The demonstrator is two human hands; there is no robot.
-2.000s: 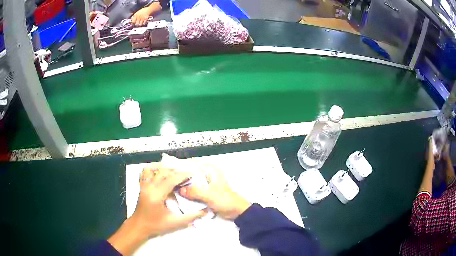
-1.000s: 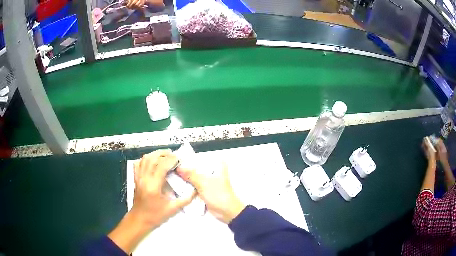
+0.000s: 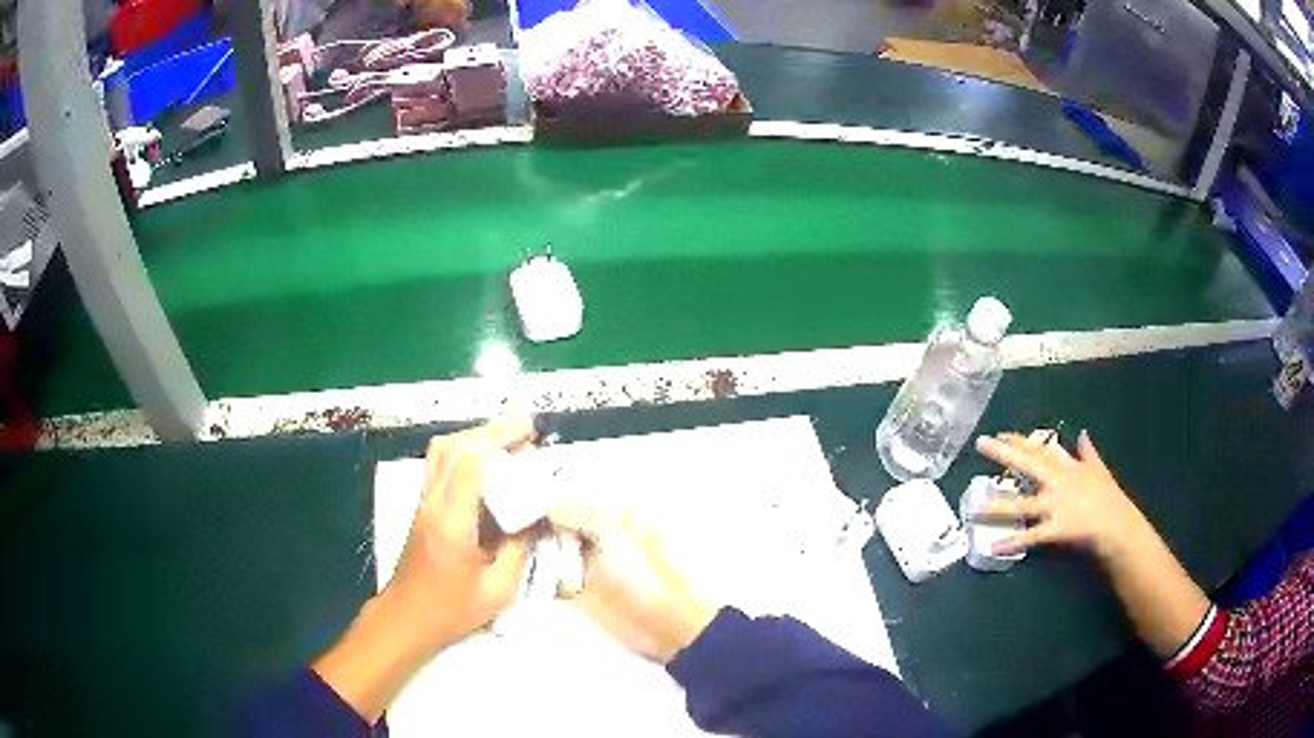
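My left hand point(image 3: 454, 555) holds a white power adapter point(image 3: 520, 487) above the white sheet point(image 3: 749, 505). Its fingers wrap around the adapter's left and far sides. My right hand point(image 3: 627, 577) is close beside it, near a white cloth point(image 3: 545, 570) below the adapter. The fingers of my right hand are blurred, and the cloth's edges merge with the white sheet. Further white adapters point(image 3: 919, 529) lie at the sheet's right edge and on the dark bench beside it.
A clear bottle with a white cap point(image 3: 944, 397) stands right of the sheet. Another person's hand point(image 3: 1074, 498) is over the adapters on the right. A rusty white rail point(image 3: 634, 389) borders the green conveyor point(image 3: 764, 260), which carries one adapter point(image 3: 546, 299).
The adapter in my hands now shows more of its white face. The conveyor adapter has moved right. The other person's hand has come in over the adapters on the right.
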